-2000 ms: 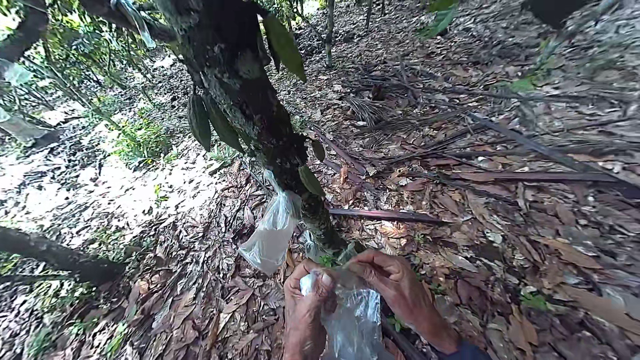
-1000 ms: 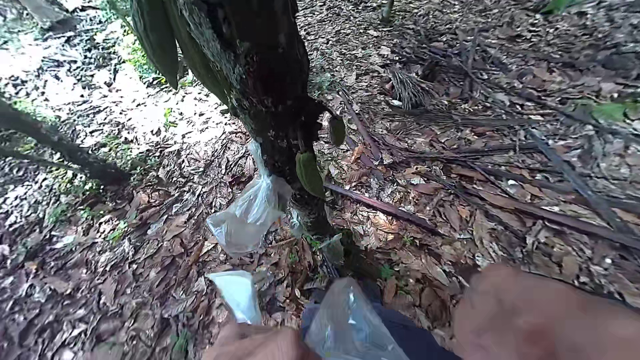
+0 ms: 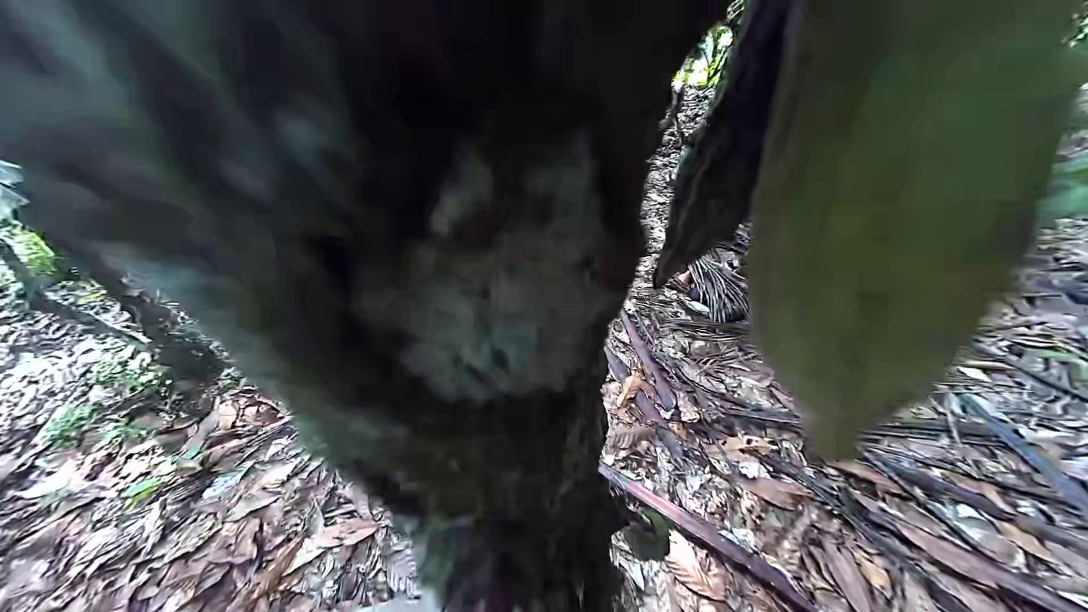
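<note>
Neither of my hands shows in the view now. A dark, lichen-patched tree trunk fills the middle and left, very close and blurred. Right of it hangs a large green cacao pod, its tip pointing down, with a darker pod between it and the trunk. Low on the trunk's right side is a small green pod. At the bottom edge a small pale piece, perhaps plastic, shows beside the trunk's foot. What my hands hold is out of sight.
Dry leaf litter covers the ground on both sides. A reddish-brown stalk lies slanting at the lower right, among other sticks and dry fronds. A dark branch or thin trunk stands at the left.
The view has moved in close to the trunk and pods. My hands, in the earlier frames low in the view with clear plastic bags, have left it. The bag on the trunk no longer shows clearly.
</note>
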